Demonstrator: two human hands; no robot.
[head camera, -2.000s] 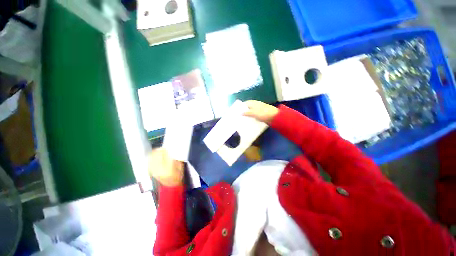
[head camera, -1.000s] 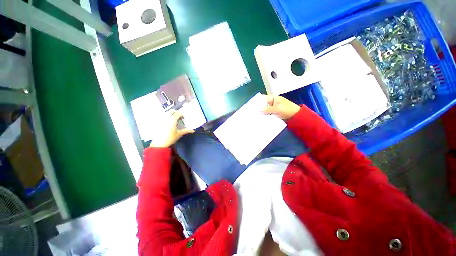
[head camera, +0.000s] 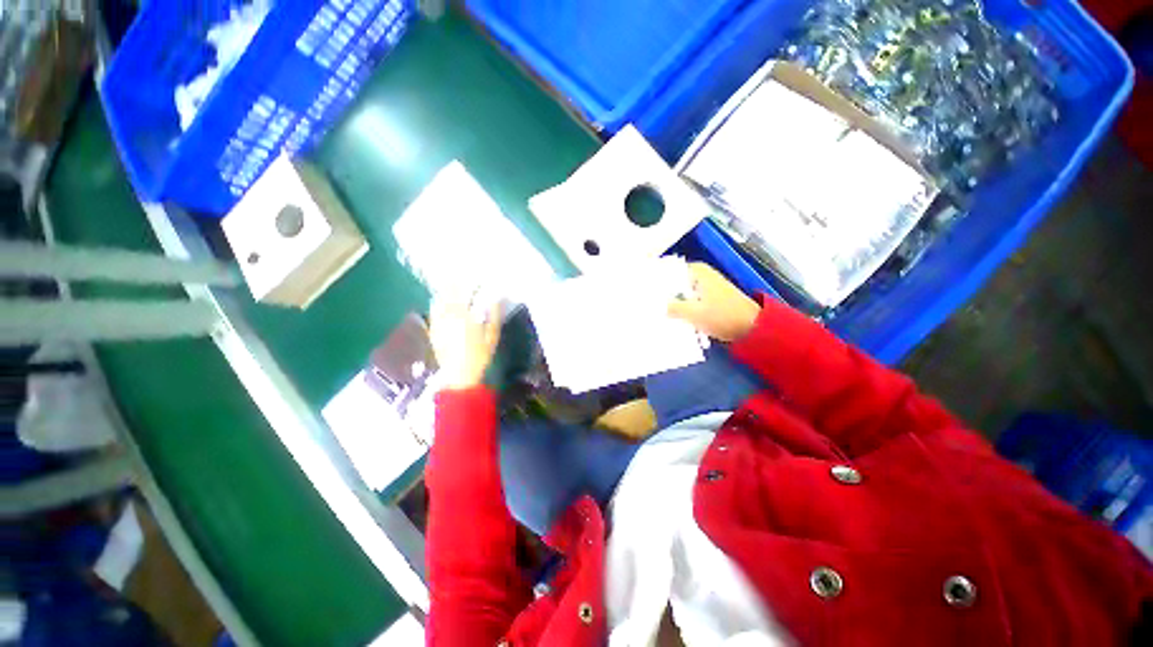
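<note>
My right hand (head camera: 716, 303) grips the right edge of a plain white card (head camera: 613, 326) held over the lap. My left hand (head camera: 465, 336) is at the near end of the shiny white pile (head camera: 462, 234) at bench centre; glare hides whether its fingers hold anything. A punched card (head camera: 617, 202) with two holes lies beyond the white card, near the crate. Printed dark cards (head camera: 402, 354) and a white leaflet stack (head camera: 373, 436) lie at the bench edge, left of my left hand.
A stack of punched cards (head camera: 291, 238) stands at the far left, near a blue mesh basket (head camera: 272, 108). A blue crate (head camera: 1012, 215) at the right holds a carton of white cards (head camera: 816, 177) and glittering small parts (head camera: 936, 82). A blue bin (head camera: 607, 51) lies beside it.
My left hand has moved from the printed cards to the bench-centre pile. My right hand still holds the white card, now turned. The view has swung, bringing the mesh basket in.
</note>
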